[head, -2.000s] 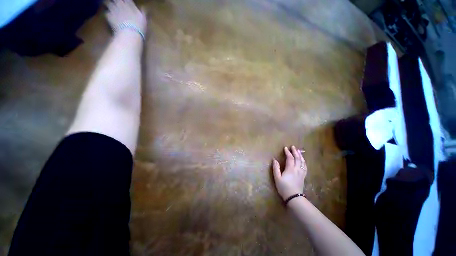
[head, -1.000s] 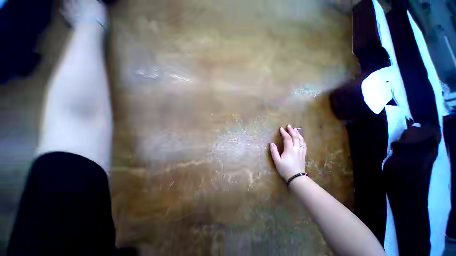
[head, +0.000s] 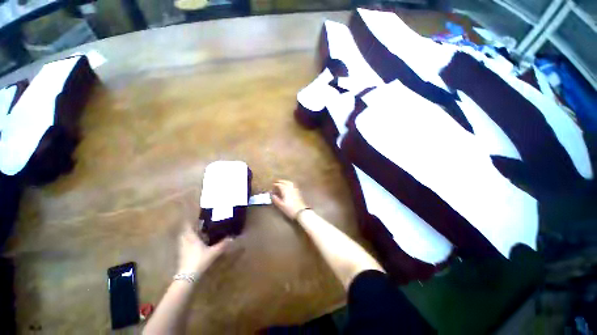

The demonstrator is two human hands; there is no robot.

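A small cut stack (head: 226, 184) lies mid-table, a dark maroon block with a white paper top and a smaller white piece at its near end. My left hand (head: 201, 252) is around its near end, fingers at the left side and thumb at the front; the hand is slightly blurred. A small pale paper slip (head: 260, 199) sticks out at the stack's right side. My right hand (head: 288, 199) has its curled fingertips on the slip's right end.
Large white-topped dark cut stacks (head: 432, 157) cover the table's right side. More stacks (head: 40, 108) lie at the far left. A black mobile phone (head: 123, 294) and a small red item (head: 146, 310) lie at the near left. Scraps and bags (head: 481, 46) show beyond the right stacks.
The view has shifted. The small stack and the slip now show between my hands. My left hand has come back from the far left to the stack; my right fingers have curled at the slip.
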